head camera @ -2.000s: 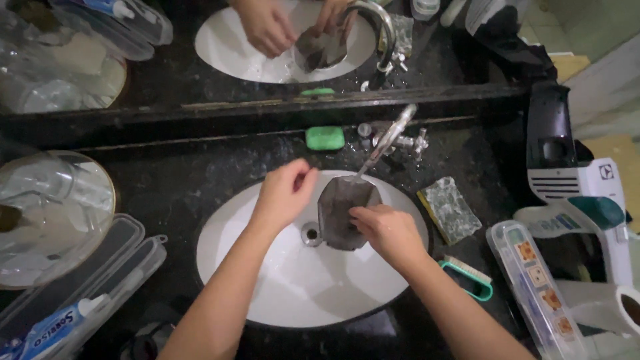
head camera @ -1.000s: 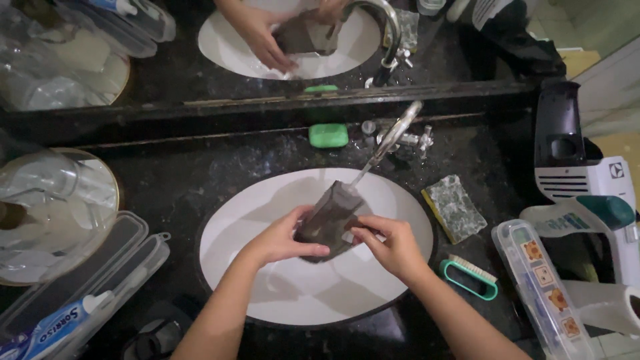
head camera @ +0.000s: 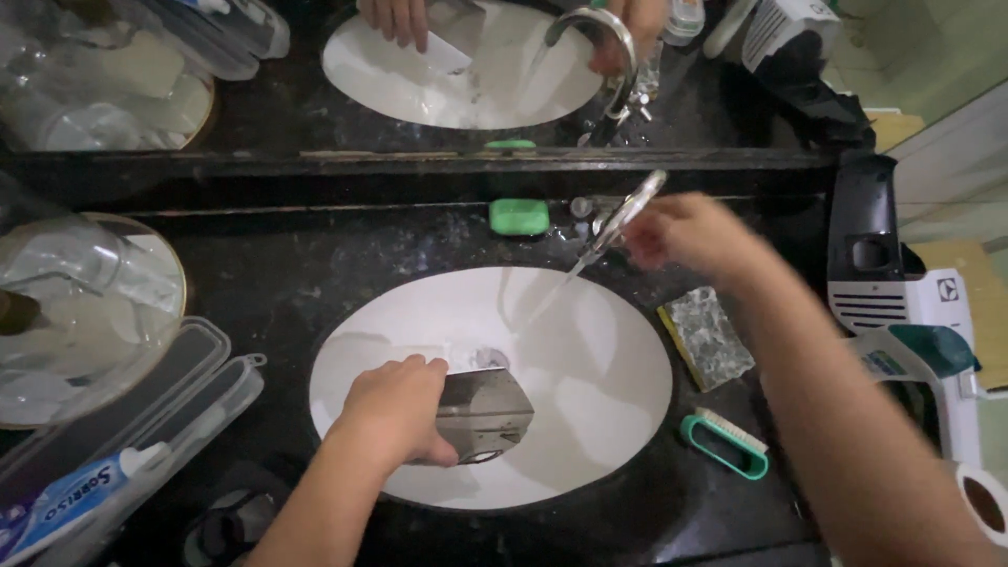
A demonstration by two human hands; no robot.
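My left hand (head camera: 398,413) grips a dark grey, angular, hollow plastic part (head camera: 484,413) by its left side, over the lower middle of the white oval sink basin (head camera: 598,441). A thin stream of water runs from the curved chrome faucet (head camera: 622,220) into the basin. Behind the faucet, at its valve, is my right hand (head camera: 661,232), blurred; its fingertips are partly hidden, so I cannot tell whether they hold the handle. The drain (head camera: 490,360) shows just beyond the grey part. The mirror repeats both hands and the basin.
Green soap (head camera: 519,217) lies behind the basin. On the right are a sponge (head camera: 707,339), a green-handled brush (head camera: 724,445), a white and black appliance (head camera: 898,291) and a paper roll (head camera: 984,504). Leftward stand a round tray (head camera: 183,276) with clear containers and an open plastic case (head camera: 228,394) holding a toothpaste tube (head camera: 79,496).
My right hand has let go of the grey part and moved up and right to the faucet. My left hand still holds the part, now lower and out of the water stream.
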